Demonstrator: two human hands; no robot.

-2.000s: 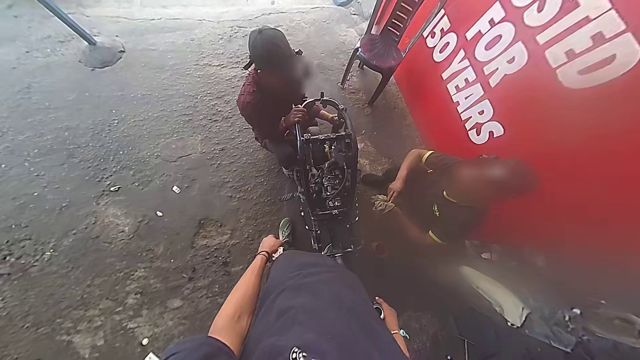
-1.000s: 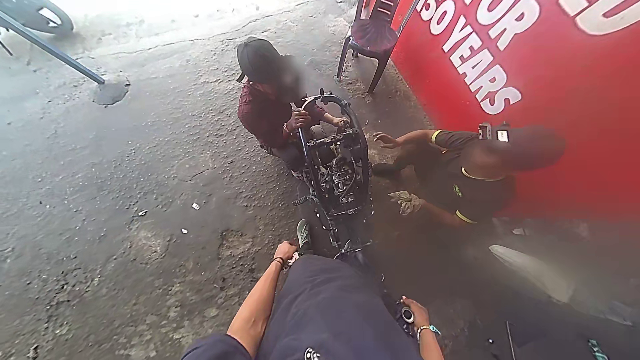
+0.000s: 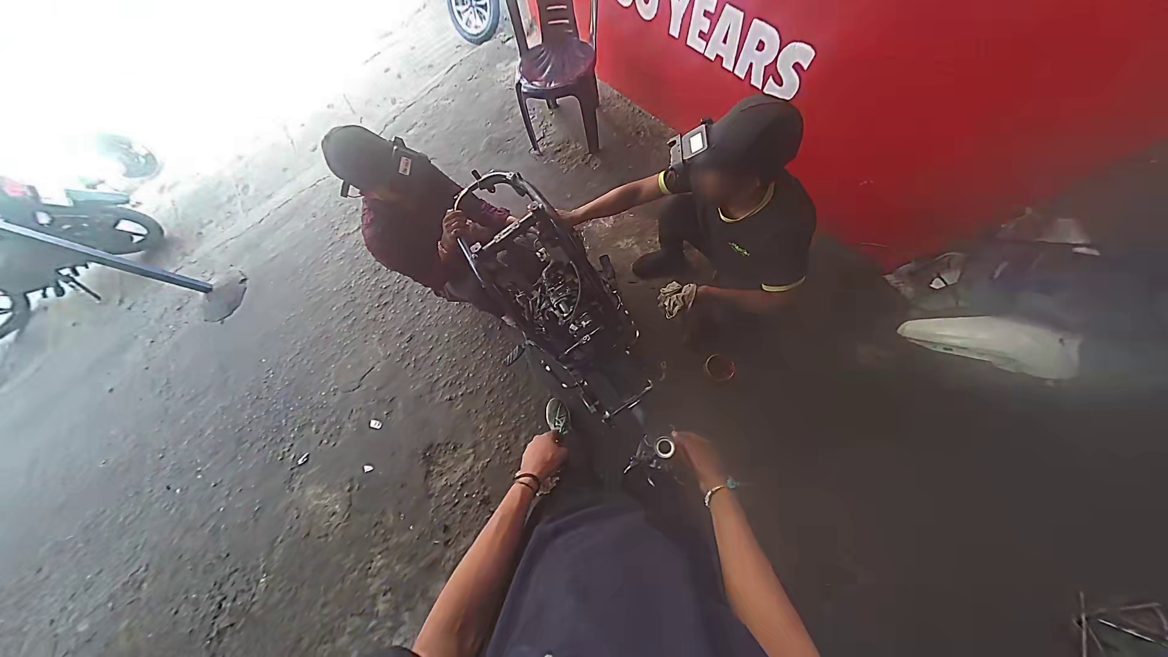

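A bare black motorcycle frame with an engine inside it stands in front of me, between two crouching people. My left hand is closed near my shoe, below the near end of the frame; whether it grips anything is hidden. My right hand is at a dark metal part with a pale ring, its fingers partly out of sight. The person at the left keeps a hand on the frame's tube. The person at the right reaches one arm to the frame and holds a crumpled rag in the other hand.
A plastic chair stands beyond the frame, by a red wall. A pale body panel and a small round dish lie at the right. Motorcycles and a metal pole are at the left.
The person at the right has extended an arm to the frame. The person at the left has turned their head away to the left. The view has shifted, bringing motorcycles in at the left.
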